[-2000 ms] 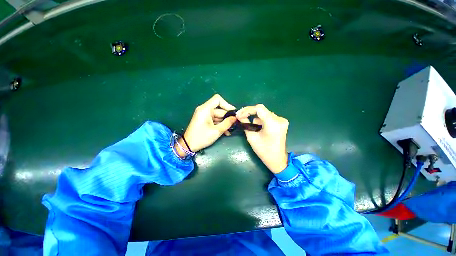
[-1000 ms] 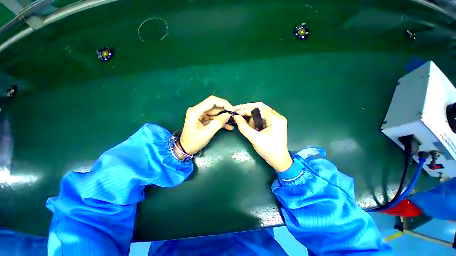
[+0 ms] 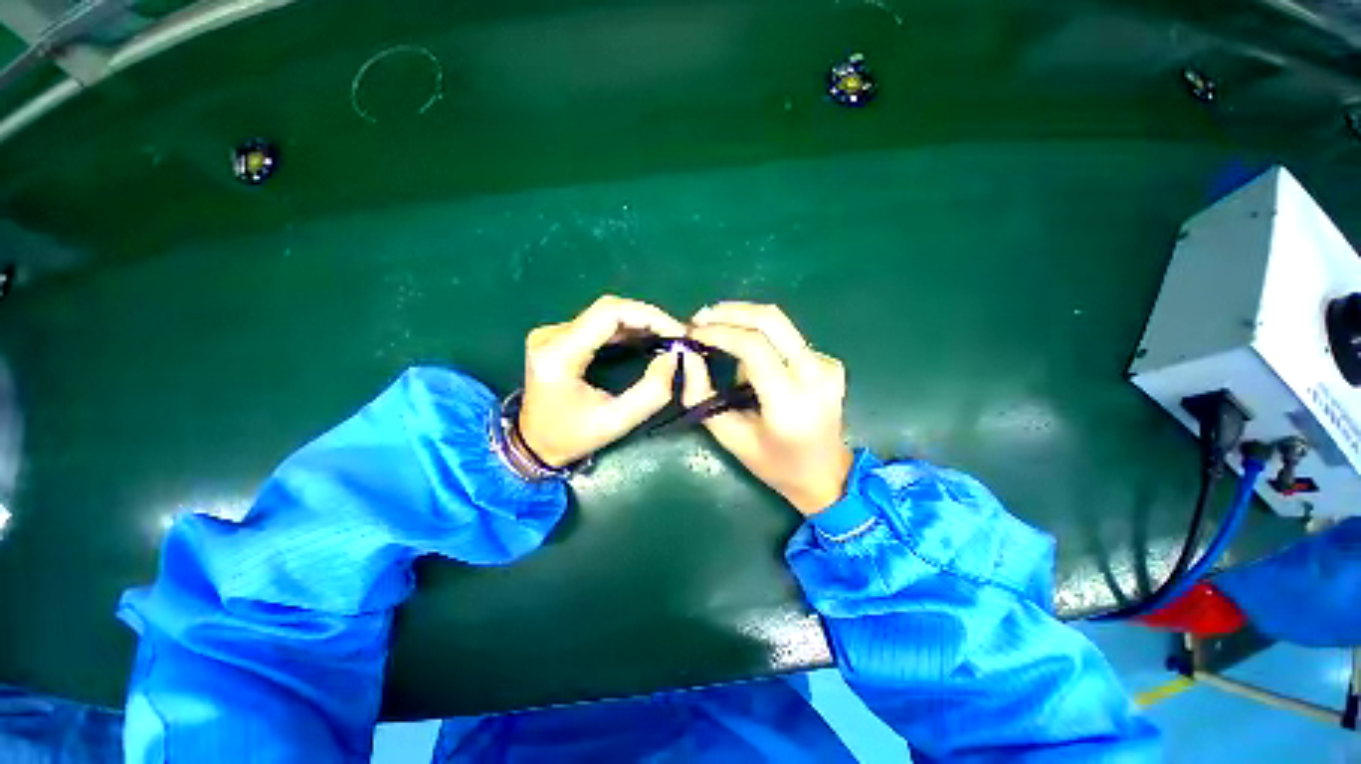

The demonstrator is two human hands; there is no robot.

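A small dark round part (image 3: pixel 679 346) with pale spots is pinched between the fingertips of both hands, mostly hidden by them. My left hand (image 3: pixel 575 391) holds its left side with thumb and index finger. My right hand (image 3: pixel 782 400) holds its right side. A slim black hand tool (image 3: pixel 720 405) lies in my right hand below the part, its narrow end pointing down and left past the fingers. Both hands are bare and just above the dark green surface (image 3: pixel 925 299).
Along the far belt strip sit several similar round parts, one at left (image 3: pixel 254 161) and one right of centre (image 3: pixel 851 81). A drawn circle (image 3: pixel 397 84) marks the belt. A white control box (image 3: pixel 1251 321) with black and blue cables stands at right. A blue sleeve shows at lower right.
The parts and the drawn circle on the belt have shifted left. The black tool has swung from upright to slanting down-left in my right hand. Both hands keep hold near the same place.
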